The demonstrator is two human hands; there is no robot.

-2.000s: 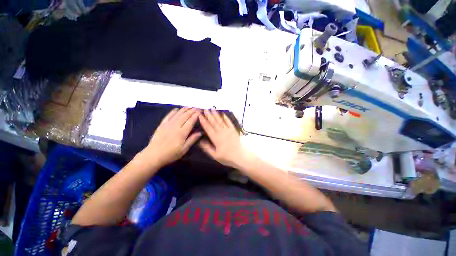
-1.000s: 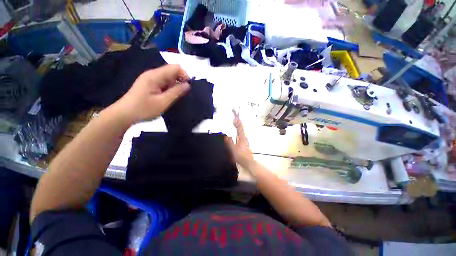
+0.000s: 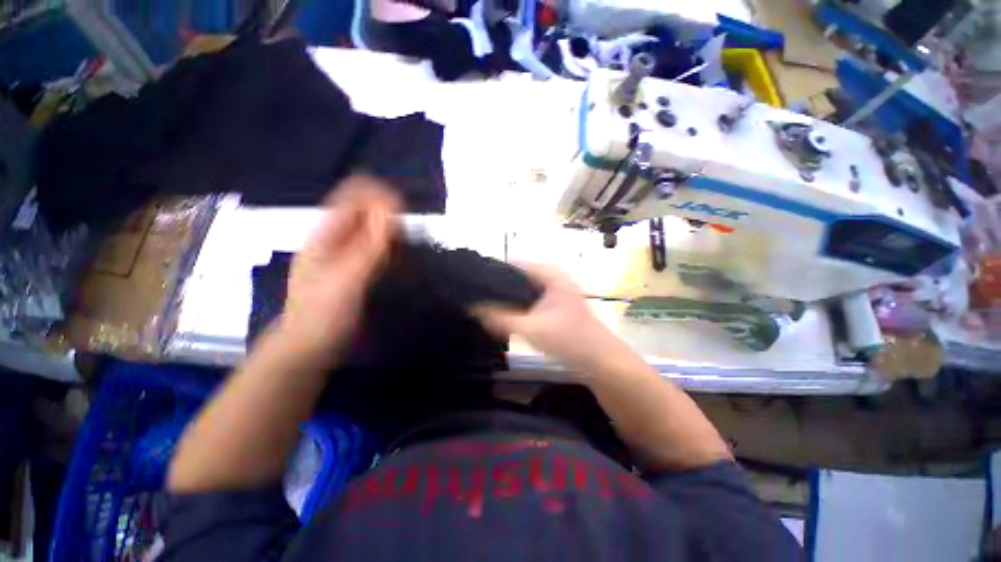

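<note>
A black fabric panel [image 3: 467,280] is held up over the table in front of me. My right hand [image 3: 554,313] grips its right edge, fingers folded around the cloth. My left hand [image 3: 357,236] is blurred at the panel's left side; whether its fingers hold the cloth cannot be told. More black fabric [image 3: 269,291] lies under and left of the panel at the table's front edge. A large black cut-piece pile [image 3: 242,126] lies farther back on the left.
The white sewing machine [image 3: 757,209] with a blue stripe stands at the right. A green cloth scrap [image 3: 703,313] lies under its arm. Plastic-wrapped cardboard [image 3: 137,263] is at the table's left end. A dark blue crate [image 3: 110,439] is below the edge. A yellow bin [image 3: 752,77] stands behind.
My left hand has come down and nearer from the back pile. My right hand, earlier flat beside the front fabric, now grips a raised black panel. The view has shifted.
</note>
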